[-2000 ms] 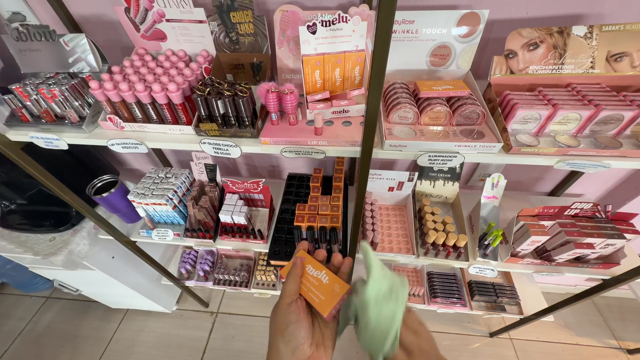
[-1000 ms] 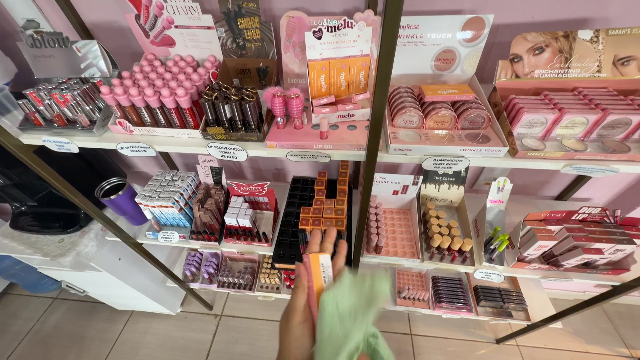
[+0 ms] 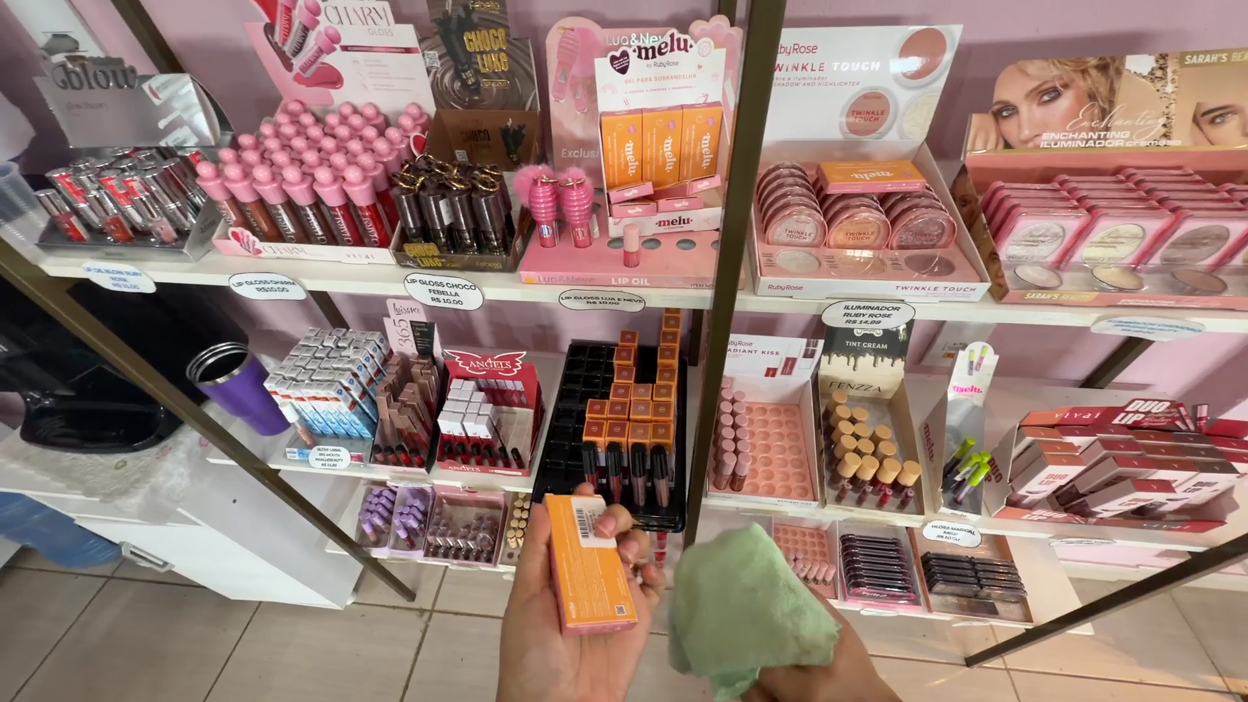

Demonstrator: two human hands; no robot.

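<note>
An orange and pink cosmetics box (image 3: 588, 575) lies in my left hand (image 3: 548, 624), its back with a barcode sticker turned up. To the right of it, my right hand (image 3: 834, 663) grips a green cloth (image 3: 749, 609), which hides most of those fingers. Beyond my left fingertips stands a black display tray (image 3: 575, 390) with orange-capped boxes and dark lip gloss tubes. More orange boxes (image 3: 663, 146) stand in a display on the upper shelf, and a similar box (image 3: 871, 176) lies flat on the round compacts.
White shelves (image 3: 487, 292) hold many cosmetics displays, including pink-capped glosses (image 3: 336, 195). A dark metal upright (image 3: 731, 244) runs between the shelf sections. A purple tumbler (image 3: 239, 390) stands at left, above a white cabinet (image 3: 234, 536). Tiled floor (image 3: 341, 643) shows below.
The box in my left hand has been turned, from its branded front two seconds ago, through an edge-on view, to its back. The green cloth has moved away from the box, to the right.
</note>
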